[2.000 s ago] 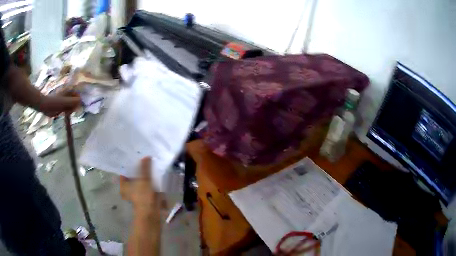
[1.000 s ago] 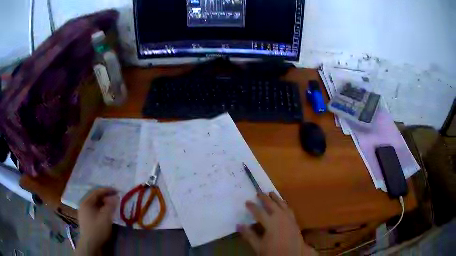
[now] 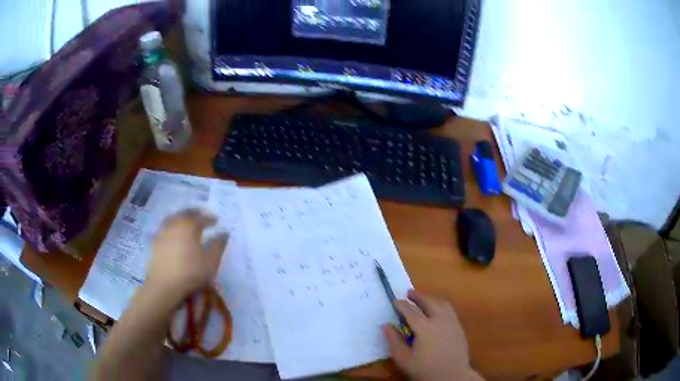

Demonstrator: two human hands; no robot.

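Observation:
A white handwritten sheet (image 3: 320,279) lies in front of me, overlapping other papers. My right hand (image 3: 429,335) is at its lower right edge, with the rear end of a dark pen (image 3: 389,292) between thumb and fingers. The pen's tip points away from me over the sheet. My left hand (image 3: 185,249) is blurred over the printed sheet (image 3: 119,245), fingers bent. It hides the blades of the scissors (image 3: 200,324), whose orange-red loops show below the wrist. Whether it holds anything is unclear.
The keyboard (image 3: 343,152) and monitor (image 3: 343,45) are behind the sheets. A bottle (image 3: 164,104) and patterned cloth (image 3: 67,141) are at left. The mouse (image 3: 476,237), blue object (image 3: 485,169), calculator (image 3: 544,182), pink-lilac sheet (image 3: 581,238) and cabled black slab (image 3: 589,296) are at right.
The view has turned from the floor and a person at left to the desk. My left hand, earlier at a raised white sheet, has moved from beside the scissors to over their blades.

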